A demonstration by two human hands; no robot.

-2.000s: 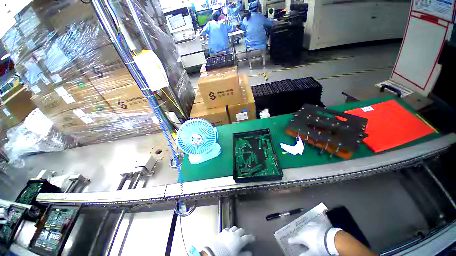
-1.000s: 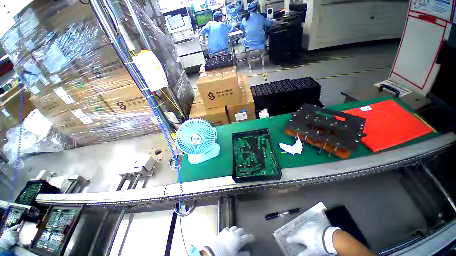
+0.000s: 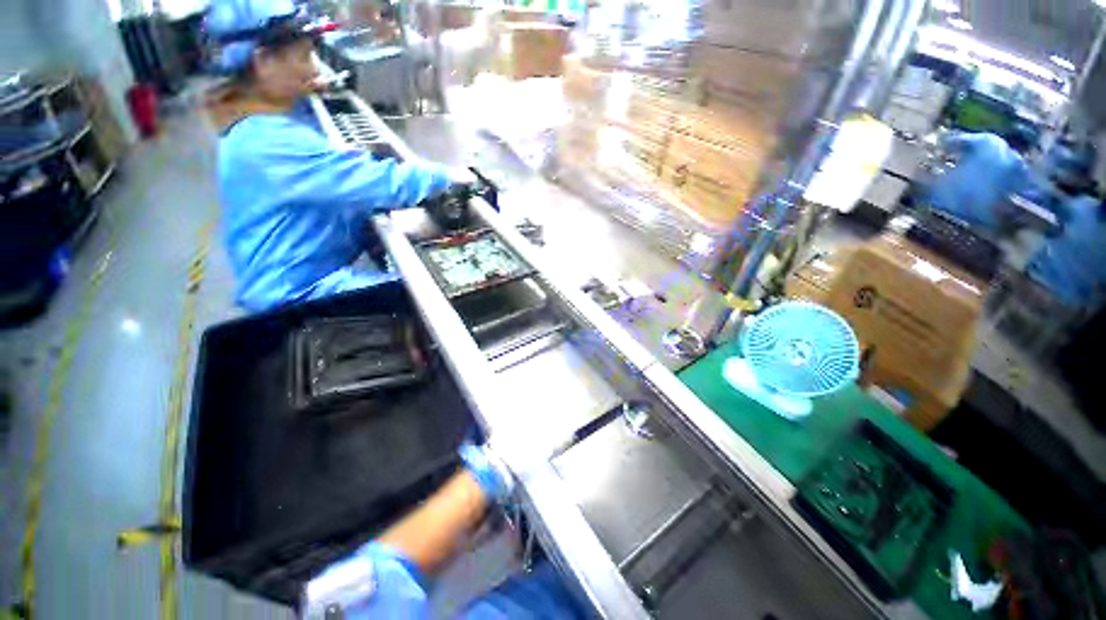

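My left forearm reaches in from the bottom, with a blue band at the wrist. My left hand is at the near conveyor rail, blurred against the bright metal; its fingers cannot be made out. My right hand is out of the picture. A dark carrier with circuit boards lies across the rails farther up the line. A large black tote stands left of the line, with dark frame-like plates inside. The black parts tray holds green pieces on the green mat.
A person in blue stands beyond the tote, arms reaching over the line to a dark object. A light-blue fan stands on the mat, with white tissue near the tray. Wrapped cartons stand behind the line.
The view has swung left, bringing the tote and the person in blue into sight. The paper, pen and my right hand have left view. My left hand now shows by the near rail.
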